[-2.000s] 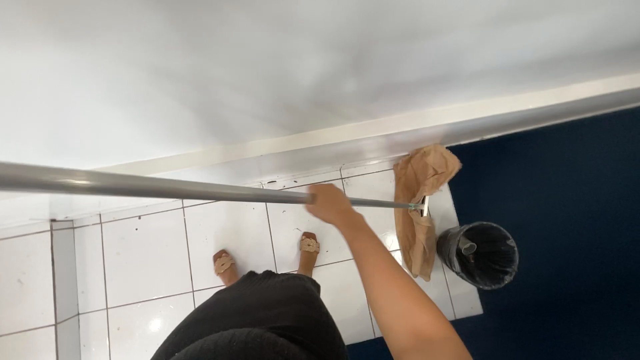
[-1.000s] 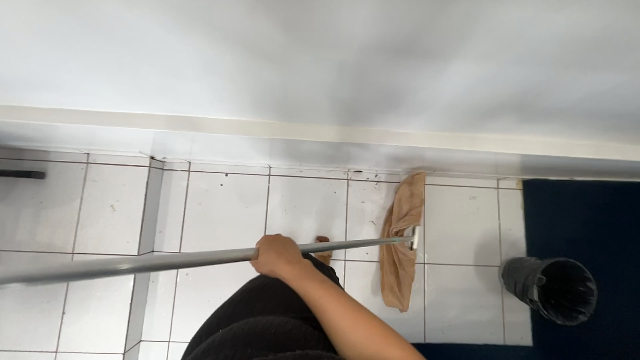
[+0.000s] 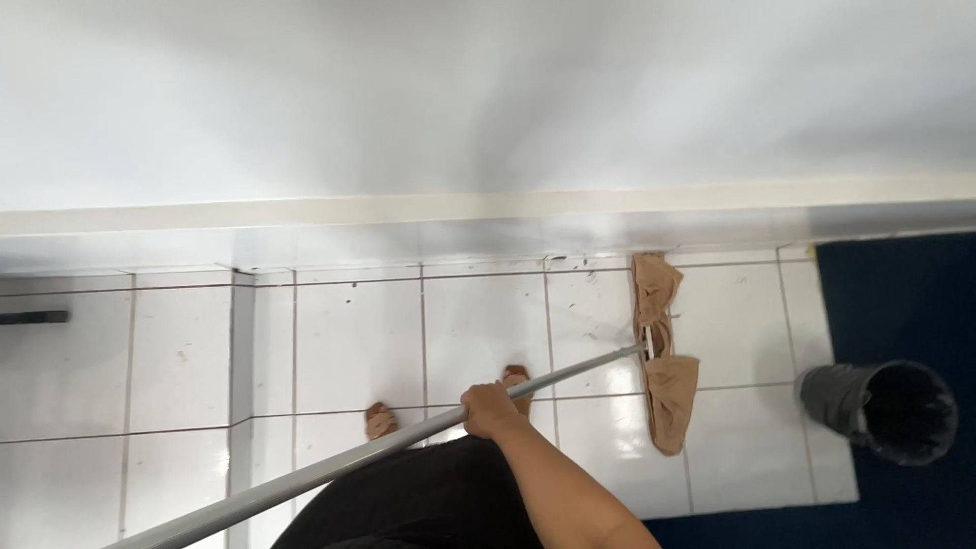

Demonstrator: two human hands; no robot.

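My right hand [image 3: 490,412] is closed around the middle of a long grey metal pole [image 3: 335,469], which slants from the lower left up to the right. At its far end a white head piece shows through a brown cloth [image 3: 671,404]. The cloth lies on the white tiled floor [image 3: 732,335], its top end close to the wall base. Small dark bits of debris [image 3: 576,265] lie left of the cloth along the wall. My left hand is out of view, and so is the near end of the pole.
A bin with a dark liner [image 3: 911,412] stands at the right, at the edge of a dark blue floor area [image 3: 907,305]. A white wall [image 3: 457,114] runs across the top. A small step edge [image 3: 241,366] crosses the tiles at left, near a dark bar [image 3: 34,317].
The view has shifted since the earlier frames. The cloth has changed shape: it now lies opened apart around the white head piece. My right hand keeps hold of the pole.
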